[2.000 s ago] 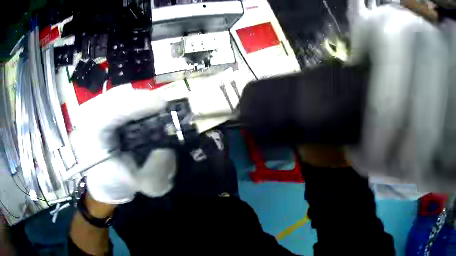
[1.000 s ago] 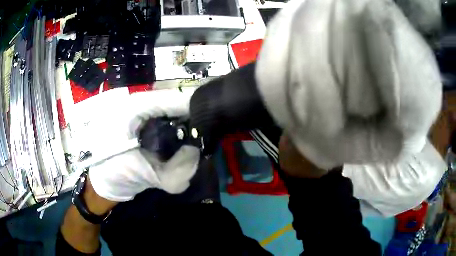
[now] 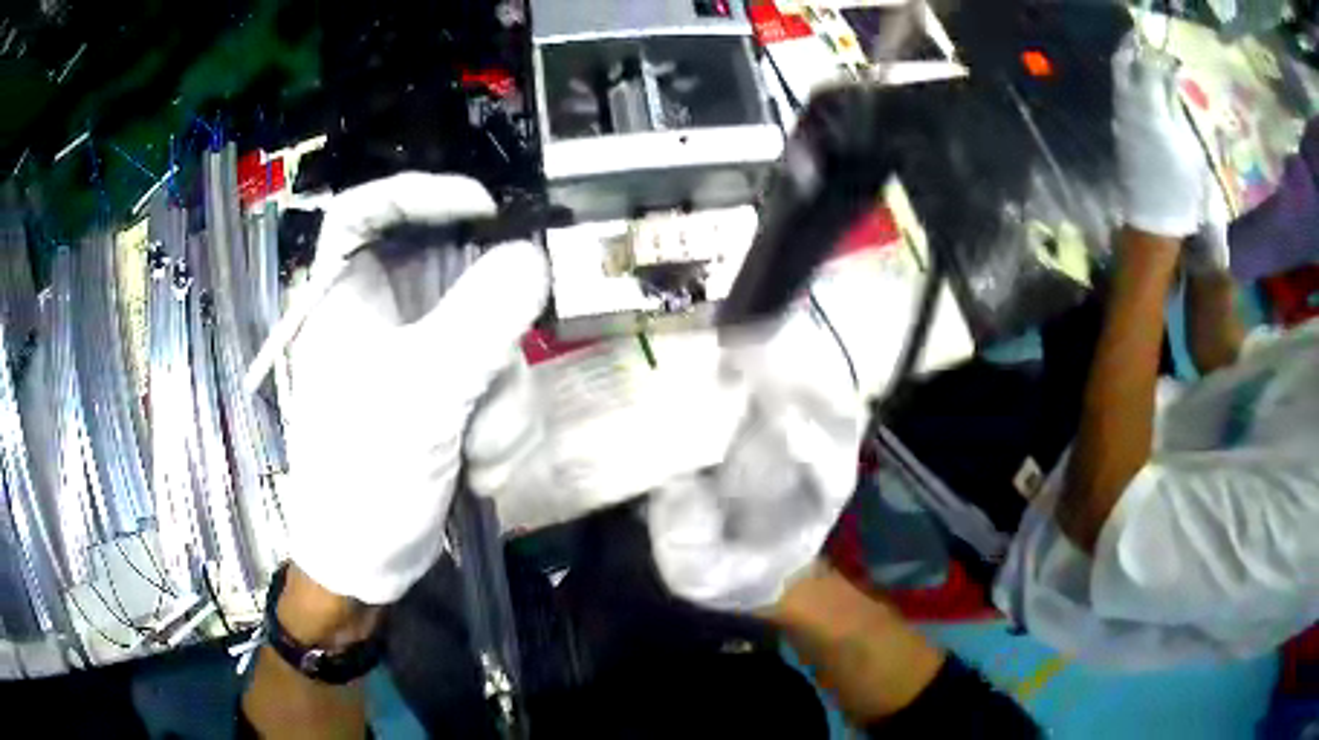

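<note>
My left hand, in a white knit glove, is raised left of centre and grips a black plastic part, mostly covered by the fingers. A thin pale strip sticks out at the left of this hand. My right hand, also gloved and blurred, is lower, right of centre, around the lower end of a thick black electric screwdriver, which tilts up to the right. The screwdriver is apart from the black part. Its tip cannot be made out.
Metal strips stand in rows at the left. A grey-white screw feeder with an open dark tray is at the back centre. A printed sheet lies between my hands. At the right is another person's gloved hand beside clear plastic wrap.
My left hand has moved up with the black part. My right hand has moved down and left, and the screwdriver has come away from the part. The view has shifted, showing another person at the right.
</note>
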